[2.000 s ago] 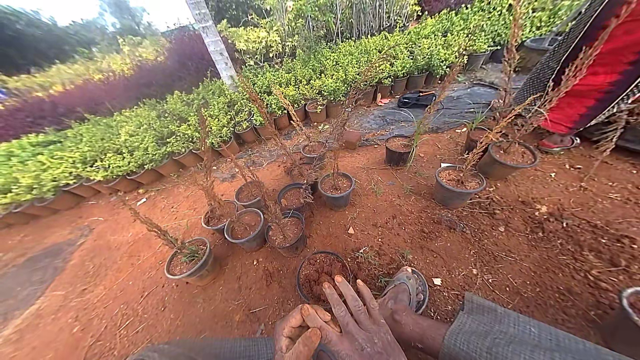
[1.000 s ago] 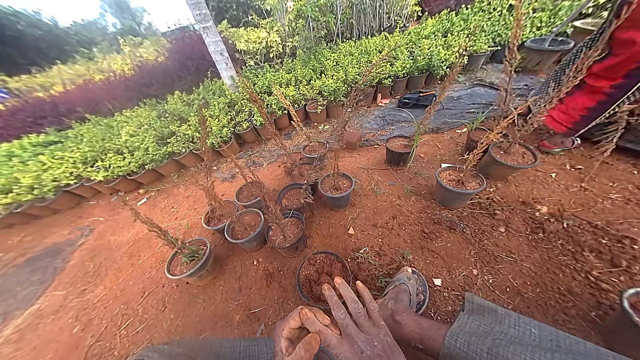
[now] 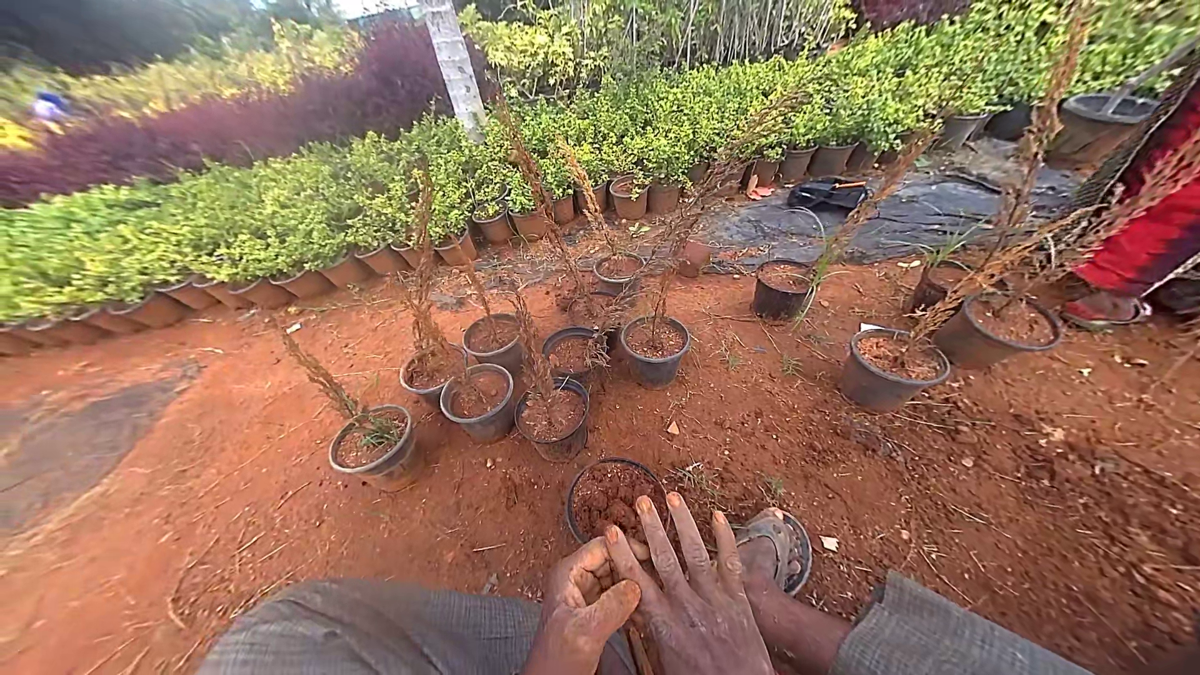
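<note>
My left hand (image 3: 591,600) is low in the middle of the view, its curled fingers against the index finger of my right hand. The right hand (image 3: 689,581) is palm down with its fingers spread, and reddish soil stains the fingertips. Whether a small thing sits between the left fingers is hidden. Just beyond both hands stands a black plastic pot (image 3: 570,506) filled with clumpy red soil; the hands cover its near rim. A sandaled foot (image 3: 778,544) rests on the ground right of the pot.
Several pots with dried plants stand ahead, among them a grey pot (image 3: 656,354) and a left one (image 3: 375,450). More pots (image 3: 891,370) are at the right, near a person's red-clothed leg (image 3: 1148,216). Rows of leafy potted shrubs (image 3: 309,216) and a black ground sheet (image 3: 900,220) lie behind.
</note>
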